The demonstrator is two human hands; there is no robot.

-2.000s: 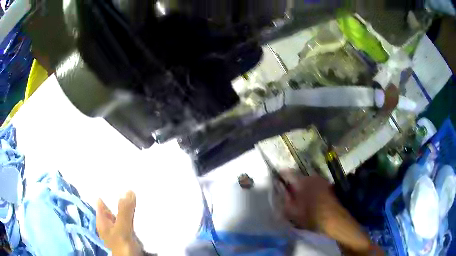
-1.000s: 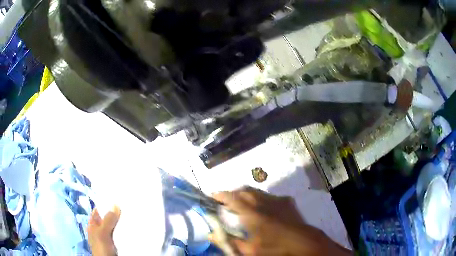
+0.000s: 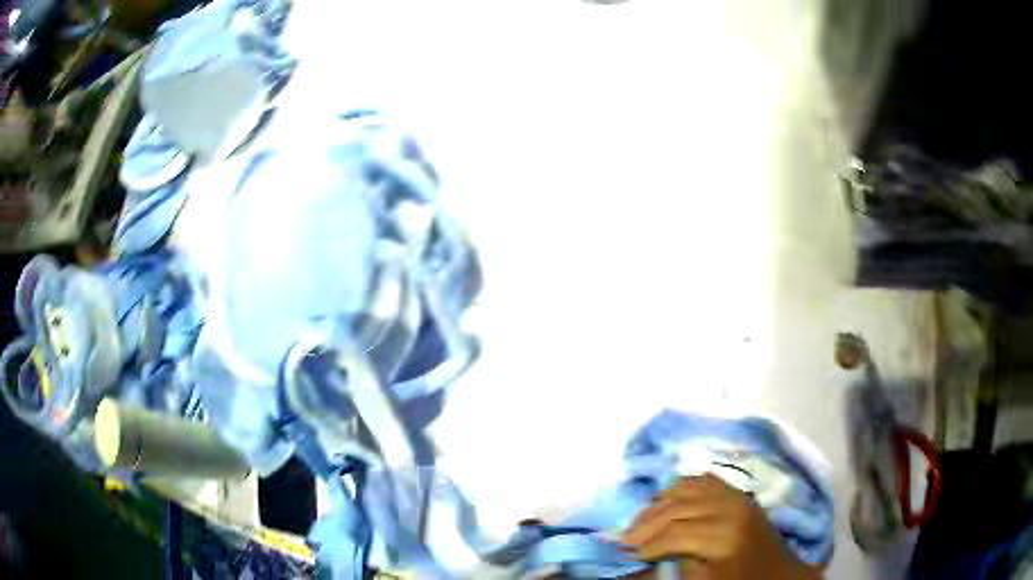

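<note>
A light-blue piece with a pale curved rim lies bunched at the lower middle right. My right hand comes in from the bottom edge, fingers pointing left, closed on this piece. Its wrist is cut off by the frame. A light-blue strip runs left from the hand toward a large tangled pile of light-blue pieces and straps. My left hand is not in view. Scissors with a red loop handle lie on the table to the right of my right hand, blurred.
The white tabletop is overexposed. Part of the dark machine stands at the right. A small brown lump lies above the scissors. A pale cylinder and face-decorated blue pieces are at the left.
The view has swung left, so the pile is nearer the centre and the machine is at the right edge. My right hand has let go of the scissors and holds the blue piece. My left hand has left view.
</note>
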